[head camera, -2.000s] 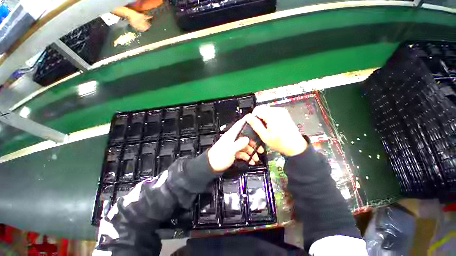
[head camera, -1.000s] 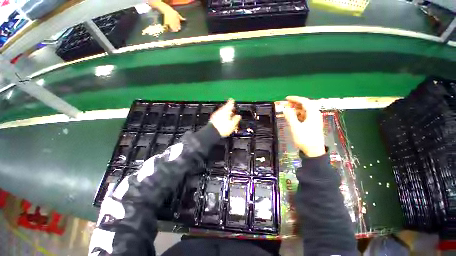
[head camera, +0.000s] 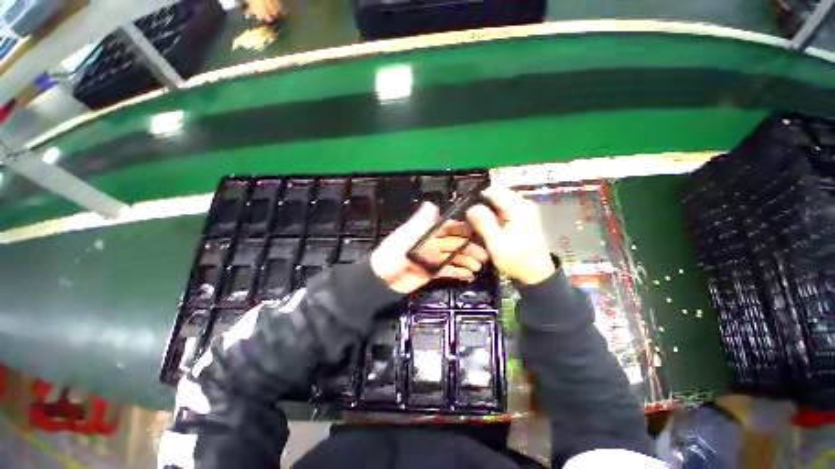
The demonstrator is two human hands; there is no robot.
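Note:
A small dark rectangular part (head camera: 449, 223) is held slanted above the black blister tray (head camera: 455, 409). My left hand (head camera: 412, 255) holds its lower end, with the fingers spread beneath it. My right hand (head camera: 515, 234) touches its upper right end with bent fingers. The tray has rows of rectangular pockets. Many pockets at the left and back look matte and dark. Two pockets at the near right show pale glare. My forearms and hands hide the tray's middle and part of its near side.
A mat with red edges (head camera: 586, 240) lies right of the tray, with pale scraps around it. A tall stack of black trays (head camera: 764, 266) stands at the right. A green belt (head camera: 549, 124) runs beyond the tray. Another person's hand (head camera: 263, 9) shows at the top left.
One second ago my hands were apart, the left over the tray's back pockets and the right over the mat. Now they are together at the dark part, which is clearly visible between them.

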